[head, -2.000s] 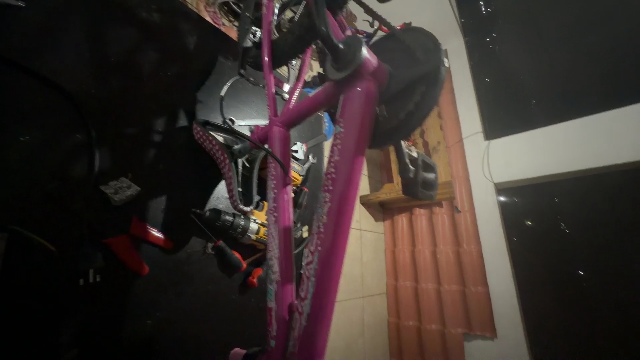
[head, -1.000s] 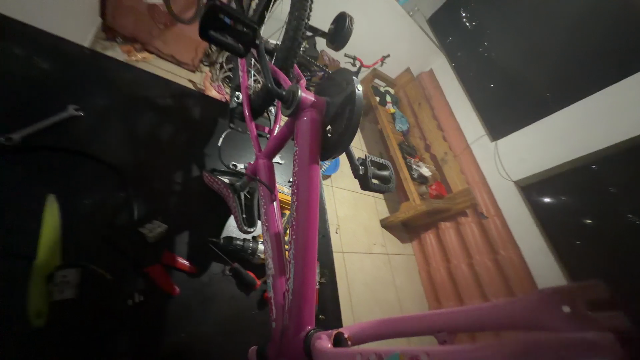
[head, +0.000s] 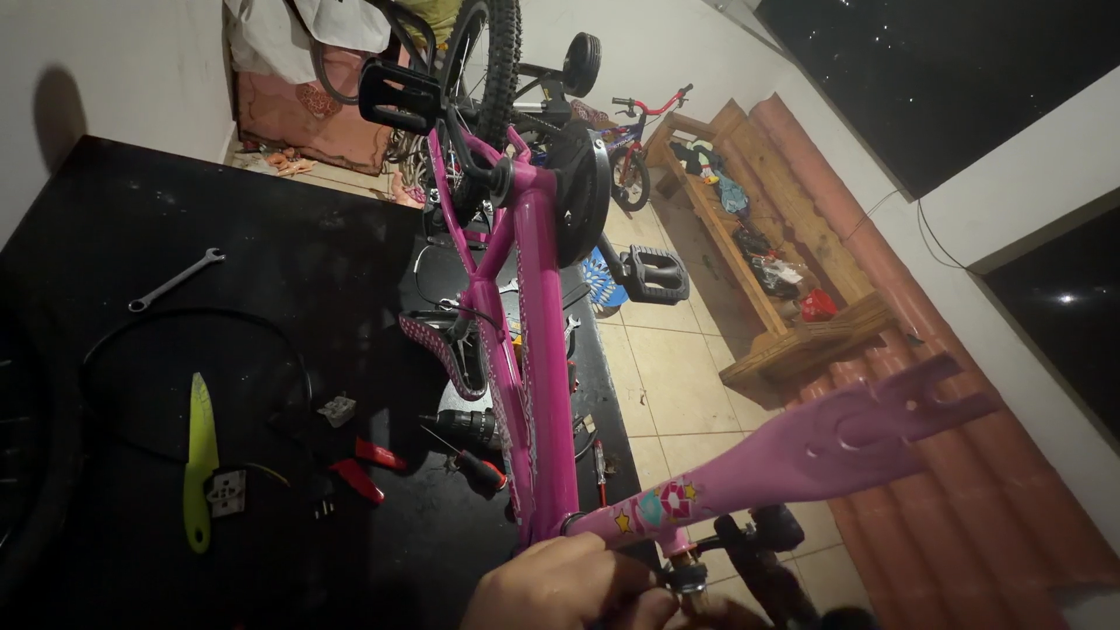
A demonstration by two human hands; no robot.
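Observation:
A magenta bicycle frame (head: 544, 350) lies upside down over the black table. Its light pink fork (head: 752, 464), with stickers, points to the right. My left hand (head: 560, 582) is at the bottom, curled against the fork's lower end, its fingers close to a ringed metal fitting (head: 687, 576); its grip is partly hidden. A blurred patch of skin at the bottom edge may be my right hand (head: 719, 614); its hold cannot be made out. Left of the frame are the saddle (head: 446, 354), a drill (head: 464, 427) and a screwdriver (head: 479, 472).
The black table (head: 350, 227) holds a combination wrench (head: 178, 280), a green knife (head: 201, 455), a cable and red-handled pliers (head: 367, 468). A pedal (head: 656, 276) juts right over the tiled floor. Beyond stand a wooden bench (head: 744, 262) and a small bicycle (head: 632, 157).
The view has swung widely. The light pink fork, out of sight at first, now extends to the right, higher in view than a second ago. My left hand has come into view beside it.

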